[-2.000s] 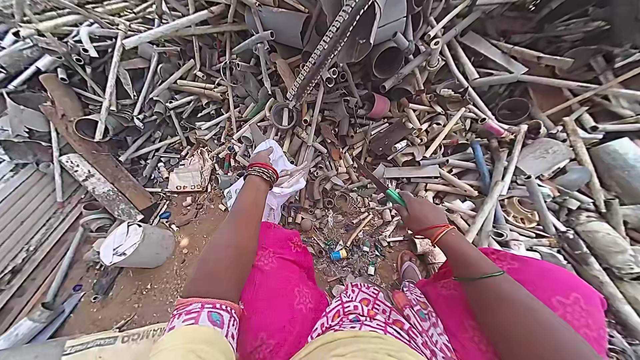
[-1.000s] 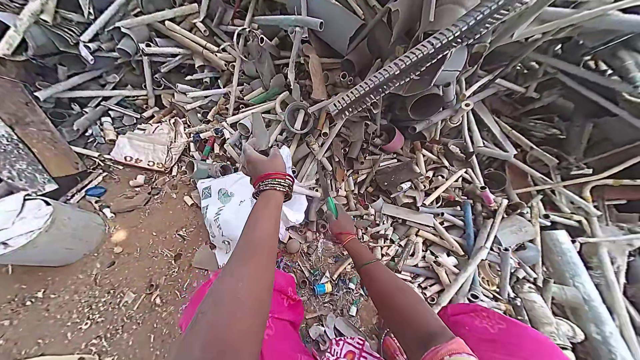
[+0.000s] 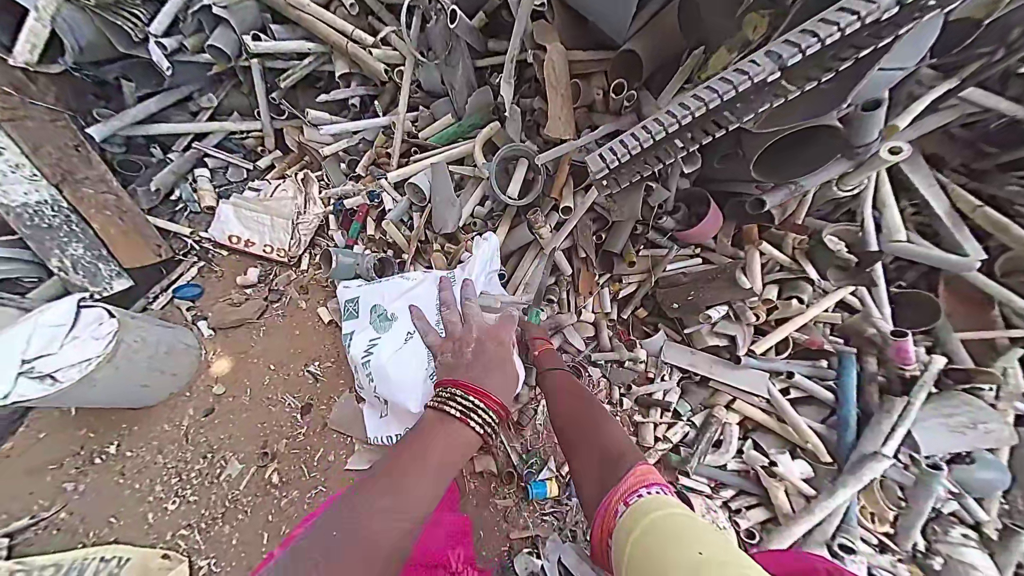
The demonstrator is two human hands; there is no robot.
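Note:
My left hand (image 3: 472,344) lies with its fingers spread over a white printed woven sack (image 3: 384,352) on the ground. Close beside it, my right hand (image 3: 532,328) is closed on the green handle (image 3: 534,317) of a knife, whose dark blade (image 3: 546,276) points away from me. A short pale pipe piece (image 3: 504,302) lies across, between the two hands; whether the left thumb presses on it I cannot tell. Part of the right hand is hidden behind the left.
Scrap plastic pipes (image 3: 800,320) are heaped ahead and to the right, with a long slotted strip (image 3: 720,96) across them. A grey bucket (image 3: 152,360) with white cloth stands left on bare soil, near a wooden board (image 3: 96,176). A folded sack (image 3: 268,216) lies beyond.
My left hand, around a grey piece one second ago, now lies spread on the sack, nearer my right hand. The sack lies flatter than two seconds ago. The view has shifted.

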